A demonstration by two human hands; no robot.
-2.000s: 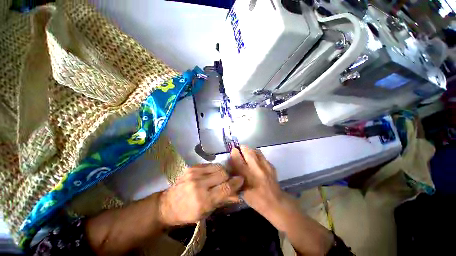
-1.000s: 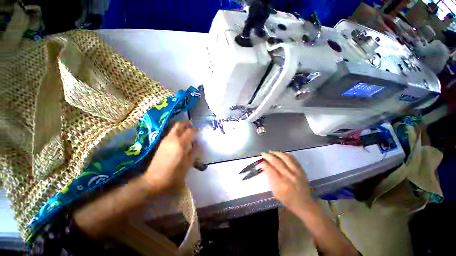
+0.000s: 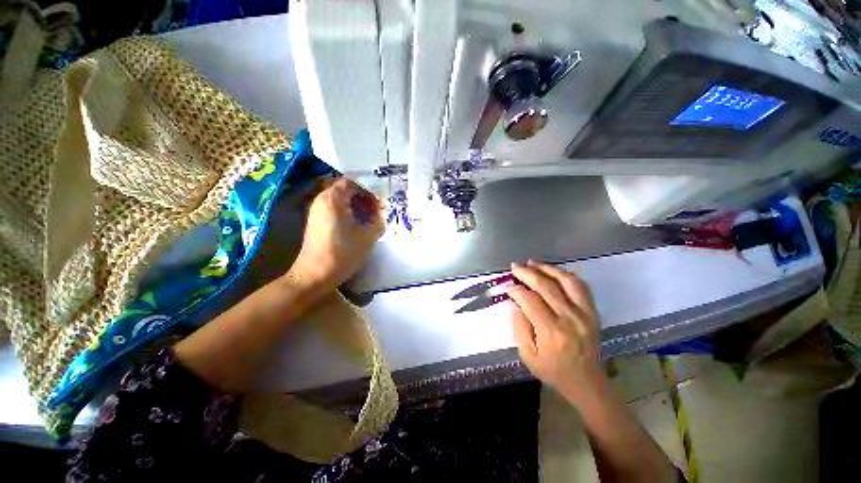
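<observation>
A beige woven tote bag (image 3: 170,179) lies on the left of the table, its blue flowered lining (image 3: 179,292) along the near edge. My left hand (image 3: 342,236) is beside the needle area (image 3: 406,208), fingers bent near the lining's upper end. Whether it grips anything is not clear. My right hand (image 3: 557,325) is on the table's front part, shut on dark red-handled thread snips (image 3: 486,294), whose blades point left and are apart. The white sewing machine (image 3: 349,85) stands over the lit grey bed.
A webbing strap (image 3: 378,396) hangs in a loop over the table's front edge. A red-handled tool (image 3: 703,233) and a small blue-black item (image 3: 784,231) lie at the right end. Beige bag material (image 3: 755,415) is below the edge at right.
My hands were together near the needle area two seconds ago and are now apart. The snips now show in my right hand. My left hand has moved up beside the needle. The view has shifted closer to the machine.
</observation>
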